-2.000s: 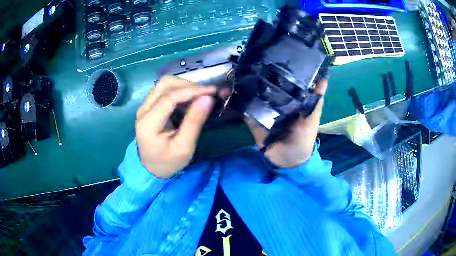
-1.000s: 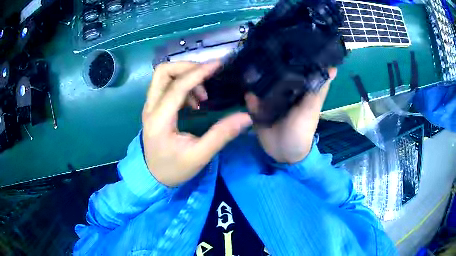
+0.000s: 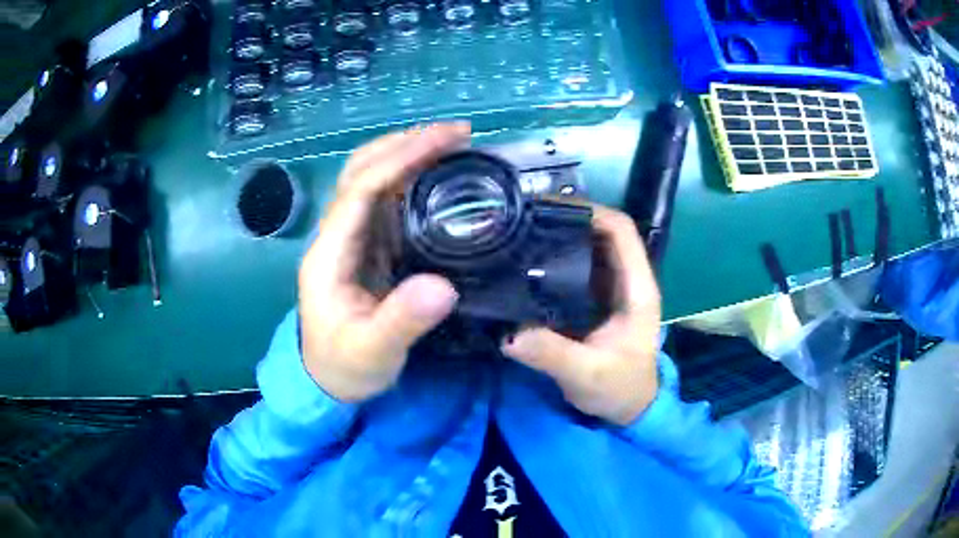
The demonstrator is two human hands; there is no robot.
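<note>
A black lens-and-fan module point(image 3: 531, 278) is held between my two hands in front of my chest, with its round glassy lens point(image 3: 463, 210) facing up towards me. My left hand point(image 3: 363, 284) grips its left side, thumb at the lower edge of the lens barrel. My right hand point(image 3: 615, 347) grips its right side, thumb on the near edge. The assembly fixture point(image 3: 552, 158) shows only in part behind the module. A black electric screwdriver point(image 3: 657, 173) lies right of the fixture.
A screw cup point(image 3: 266, 200) stands left of my hands. More modules point(image 3: 100, 231) are grouped at the far left. A clear lens tray point(image 3: 421, 79) lies behind. A blue parts bin point(image 3: 689, 42), a yellow-edged grid sheet point(image 3: 794, 137), black strips point(image 3: 837, 244) and a clear plastic bag point(image 3: 804, 336) are at the right.
The module has been turned so its lens faces up, and lowered towards my chest. My left hand, apart from it or nearly so before, now grips it. The screwdriver has come into view.
</note>
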